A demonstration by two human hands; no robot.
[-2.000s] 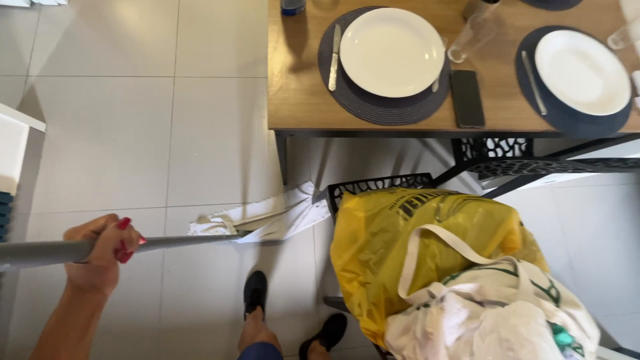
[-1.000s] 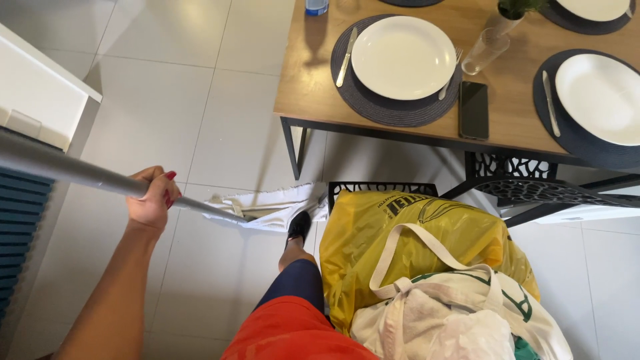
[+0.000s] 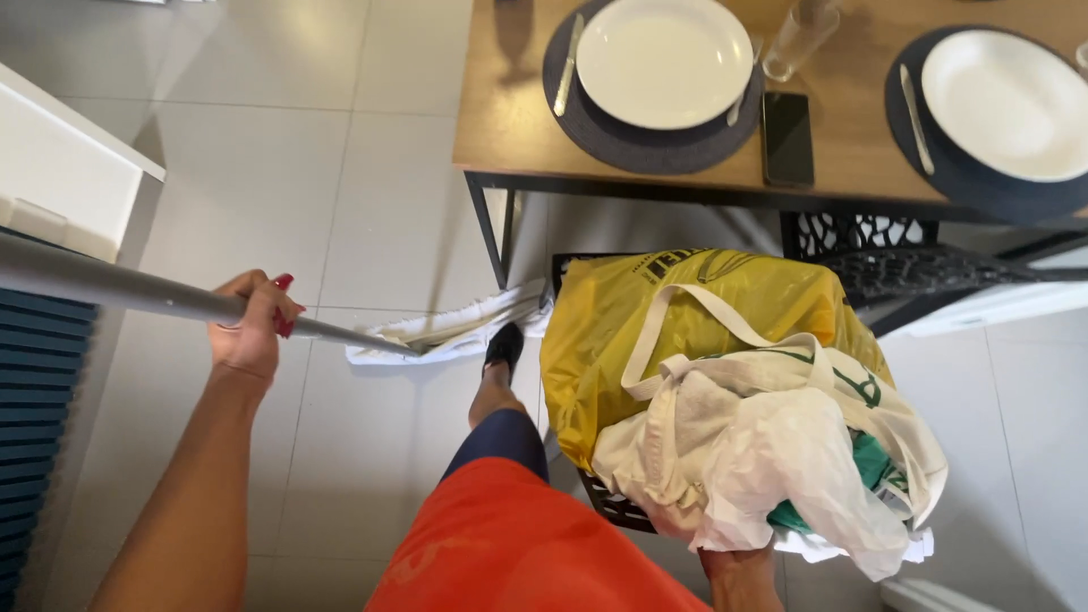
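Observation:
My left hand [image 3: 255, 319] is closed around a grey metal pole [image 3: 127, 285], which slants down to a white cloth [image 3: 450, 327] on the tiled floor. Part of the cloth lies beside a table leg and my black shoe [image 3: 505, 344]. At the lower right, my right forearm reaches under a whitish plastic bag [image 3: 790, 467]; the hand itself is hidden there, so its grip does not show. The plastic bag rests on a cream cloth tote bag [image 3: 663, 450] and a yellow plastic bag [image 3: 595, 357], all on a black chair [image 3: 620, 506].
A wooden table [image 3: 501, 127] with a black frame holds white plates [image 3: 663, 64] on dark placemats, knives, a glass [image 3: 799, 38] and a phone [image 3: 788, 140]. Another black chair [image 3: 901, 263] is under its edge. A white unit with blue slats [image 3: 42, 408] stands at the left.
My right forearm has come into view beneath the bags. My left hand still holds the pole. The black shoe beside the cloth was lower and farther from it two seconds ago.

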